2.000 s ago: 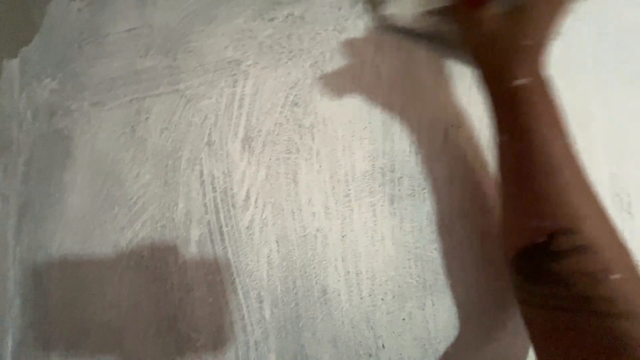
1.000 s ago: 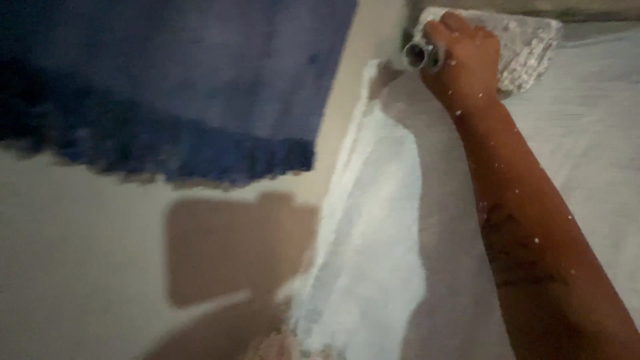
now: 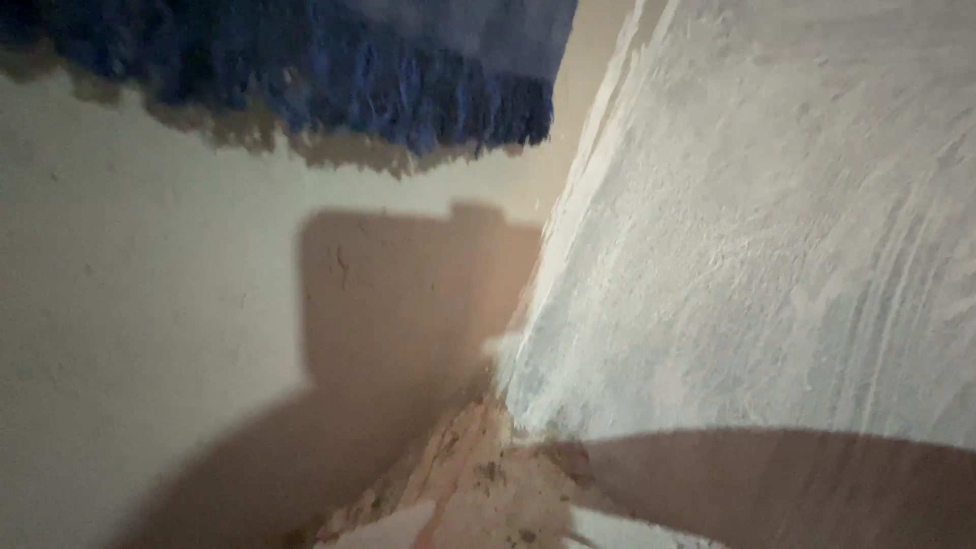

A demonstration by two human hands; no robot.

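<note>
Neither of my hands shows in the head view now, so what they hold cannot be seen. A wall surface [image 3: 747,252] on the right carries streaky whitish coating with ridged brush-like strokes. Its left edge bears a thicker white line that slants down to the corner. A dark blue fringed cloth [image 3: 457,84] hangs at the upper left. Below the coated wall, near the bottom middle, lies a rough, stained pinkish-brown patch [image 3: 496,480].
A smoother pale wall [image 3: 152,252] fills the left side beneath the fringe. A blocky shadow falls across it, and another broad shadow crosses the lower right of the coated wall.
The hand and forearm at the upper right, with a whitish-smeared flat thing and a metallic tube-like part at the hand, have left the view. The view has shifted.
</note>
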